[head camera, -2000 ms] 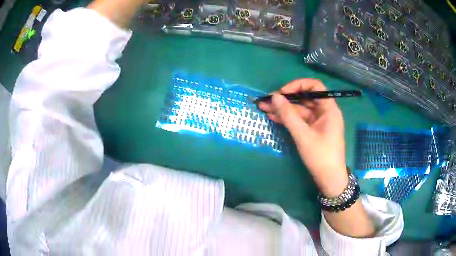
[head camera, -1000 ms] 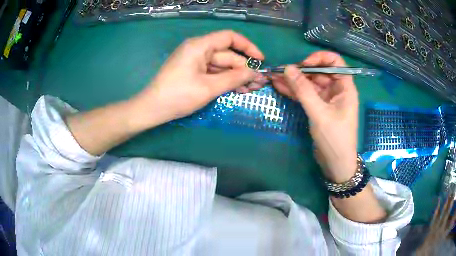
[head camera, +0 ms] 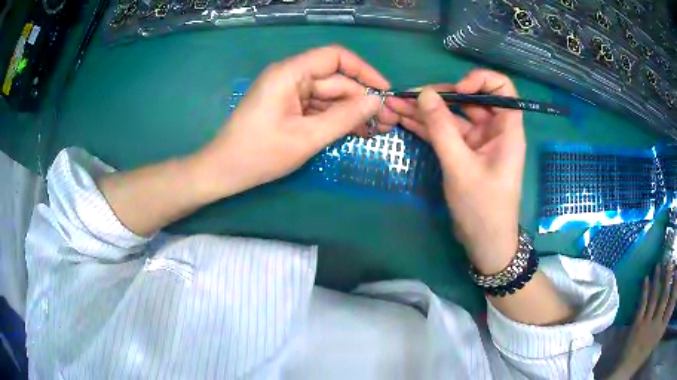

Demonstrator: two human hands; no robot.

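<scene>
My left hand (head camera: 286, 111) pinches a small module (head camera: 377, 96) between thumb and fingers, above the far edge of the die-cut sheet. My right hand (head camera: 475, 148) holds black tweezers (head camera: 505, 102) like a pen, with the tip at the module. Whether a die-cut piece is at the tip is too small to tell. The blue die-cut sheet (head camera: 371, 159) lies on the green mat below both hands, which partly cover it.
Component trays (head camera: 282, 16) stand at the far side, with a larger stack (head camera: 549, 70) at far right. Spare die-cut sheets (head camera: 594, 185) lie at right. Another person's hand (head camera: 653, 319) is at lower right. A black device with a yellow label (head camera: 22, 63) is far left.
My left hand has come from the far trays to the centre, now with a module. My right hand has lifted the tweezers from the sheet to it. Another person's hand has appeared at right.
</scene>
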